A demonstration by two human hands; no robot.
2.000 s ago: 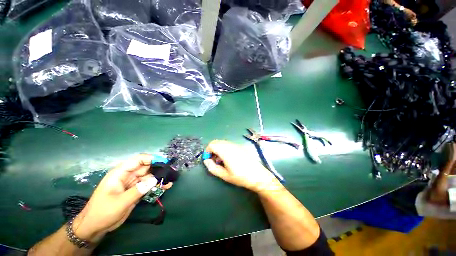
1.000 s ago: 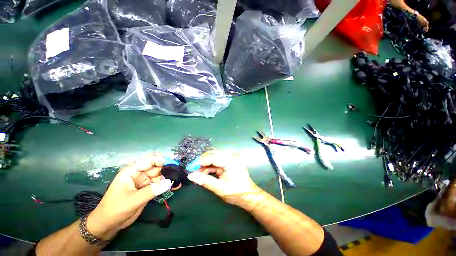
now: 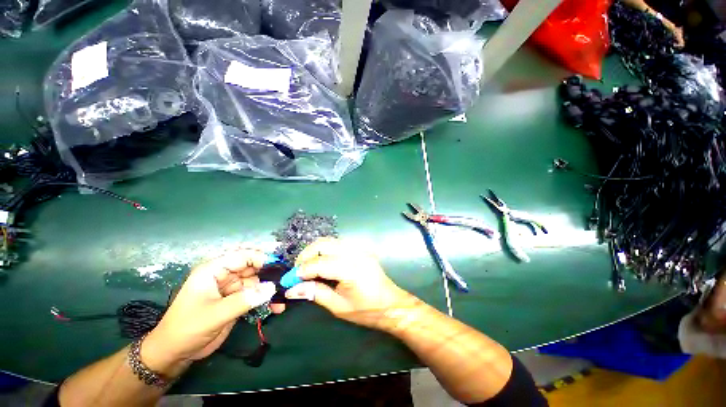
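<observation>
My left hand point(image 3: 208, 306), with a blue fingertip cover, holds a black housing point(image 3: 273, 276) that is mostly hidden between the fingers. A green circuit board point(image 3: 259, 312) hangs below it with a red wire point(image 3: 261, 332) to a small black piece point(image 3: 256, 355). My right hand point(image 3: 344, 282), also with a blue fingertip cover, touches the housing from the right; whether it holds a small part cannot be seen. A heap of tiny grey pieces point(image 3: 305, 230) lies just beyond the hands. A coiled black cable point(image 3: 142, 318) lies left of my left hand.
Red-and-blue-handled pliers point(image 3: 436, 238) and green-handled pliers point(image 3: 511, 225) lie right. Clear bags of black parts point(image 3: 271, 119) stand behind, beside slanted posts point(image 3: 353, 48) and a red bag point(image 3: 575, 40). Black cabled units point(image 3: 661, 175) heap at right, cables point(image 3: 48, 175) at left. Another person's hand point(image 3: 671, 30) shows top right.
My right hand has come from the grey heap to the housing in my left hand. Since a second ago its fingers have moved slightly left, covering more of the housing. The view has shifted slightly.
</observation>
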